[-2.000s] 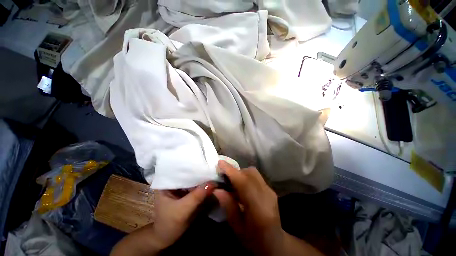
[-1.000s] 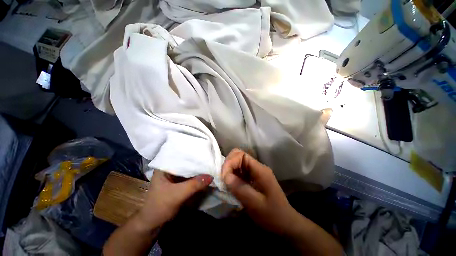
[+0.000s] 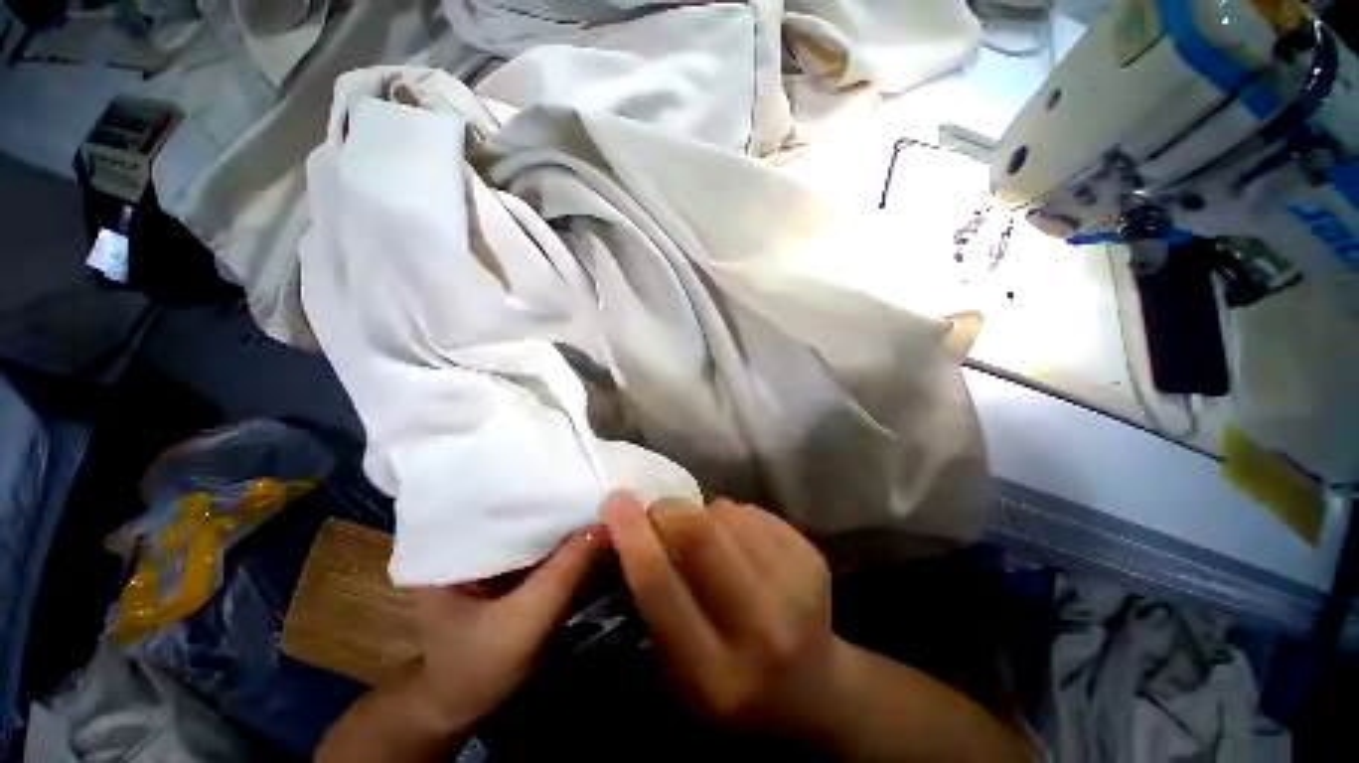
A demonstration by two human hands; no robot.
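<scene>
A large off-white garment piece [image 3: 745,343] lies in folds over the table's front edge and hangs toward my lap. Its whiter, smoother part [image 3: 477,477] comes down to my hands. My left hand [image 3: 499,619] pinches the lower edge of this part between thumb and fingers. My right hand [image 3: 730,596] is close beside it, its fingers closed on the same edge near the seam. The fingertips of both hands almost touch. Whether a small tool is inside my right hand cannot be seen.
The white sewing machine head [image 3: 1148,119] stands at the upper right, its lamp lighting the bed. A black phone-like rectangle [image 3: 1185,331] and a yellow patch [image 3: 1270,485] lie there. A wooden board [image 3: 350,604] and a plastic bag with yellow tape [image 3: 194,559] are lower left. Grey fabric [image 3: 1148,686] is lower right.
My hands have come together at the fabric edge after being slightly apart. The white part now lies flatter and spreads further left. The underside that showed below my hands is no longer visible.
</scene>
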